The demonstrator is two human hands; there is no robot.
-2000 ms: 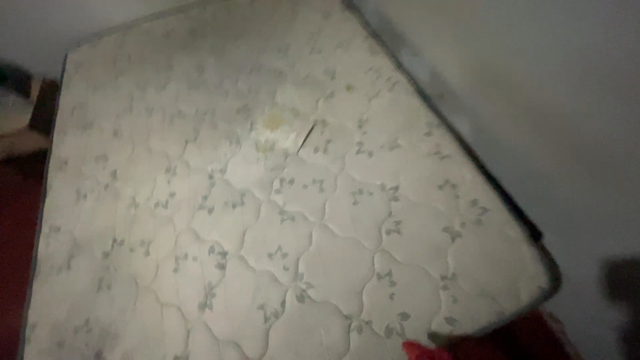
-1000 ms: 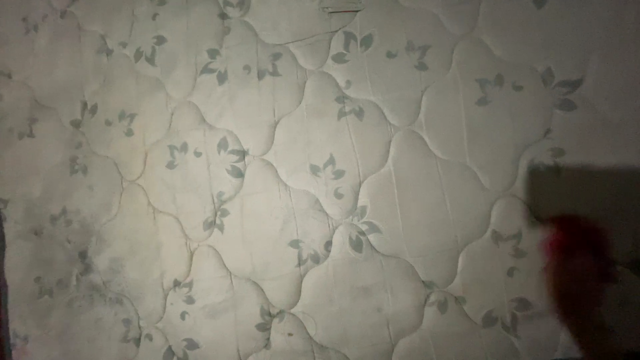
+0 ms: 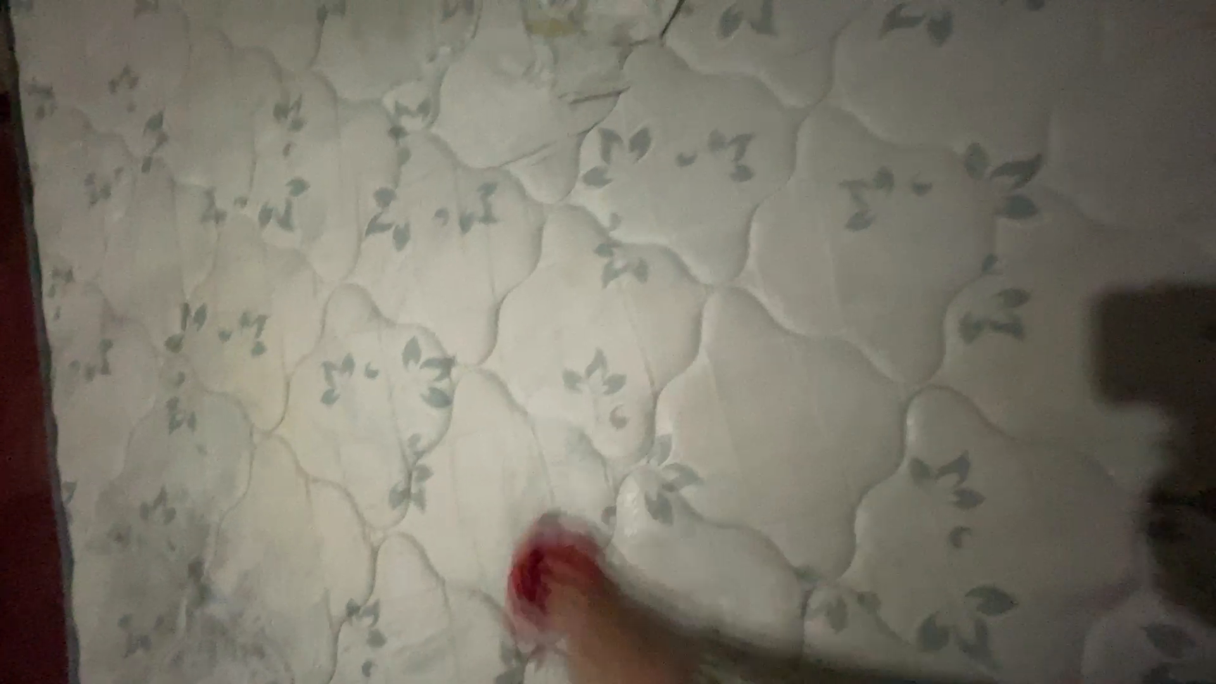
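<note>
A quilted mattress (image 3: 788,408) with a grey leaf print fills most of the head view. My right hand (image 3: 608,617), blurred, reaches in at the bottom centre over the mattress. Its fingers are closed around something red (image 3: 546,575), perhaps a cloth, too blurred to name exactly. Whether the red thing touches the mattress cannot be told. Near the top centre, the fabric has a yellowish stain (image 3: 556,17) and a torn or creased patch (image 3: 594,95). Grey dirt marks (image 3: 199,579) show at the lower left. My left hand is out of view.
The mattress's dark piped edge (image 3: 43,361) runs down the left side, with a dark red surface (image 3: 21,427) beyond it. A dark shadow (image 3: 1159,351) falls over the mattress at the right.
My right hand with the red thing has moved left from the right side to the bottom centre. The view has come much closer to the mattress since the first frame.
</note>
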